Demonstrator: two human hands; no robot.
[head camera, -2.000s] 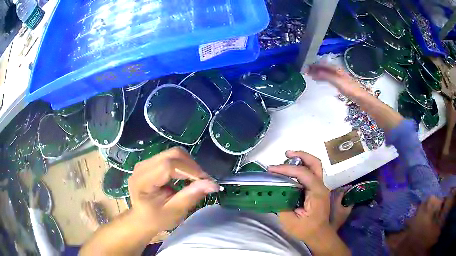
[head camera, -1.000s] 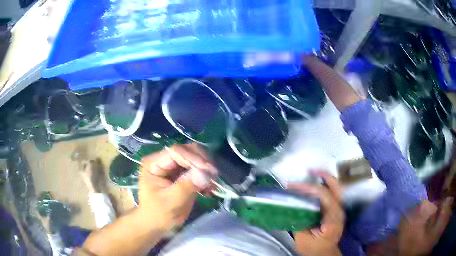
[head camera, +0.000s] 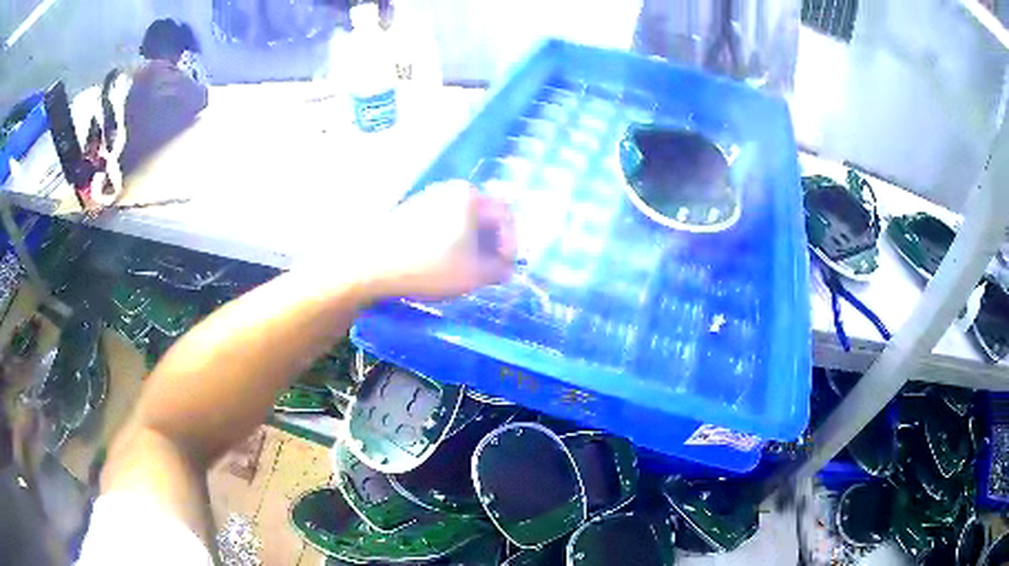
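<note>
My left hand (head camera: 459, 238) is over the near left part of the blue tray (head camera: 575, 381), its arm coming up from the lower left. Its fingers are curled and blurred, and I cannot tell whether it holds anything. A green casing with a silver rim (head camera: 680, 177) lies in the far right part of the tray. My right hand is out of the picture.
Below the tray lie overlapping casings (head camera: 529, 486). On the white shelf (head camera: 255, 177) are a bottle (head camera: 374, 83) at the back and dark-and-white handled tools (head camera: 94, 144) at left. More casings (head camera: 841, 227) lie right of the tray, near a grey post (head camera: 918, 321).
The view has lifted to the shelf and tray. My left hand has moved from the casing in my lap to the tray. My right hand and that casing have left the picture.
</note>
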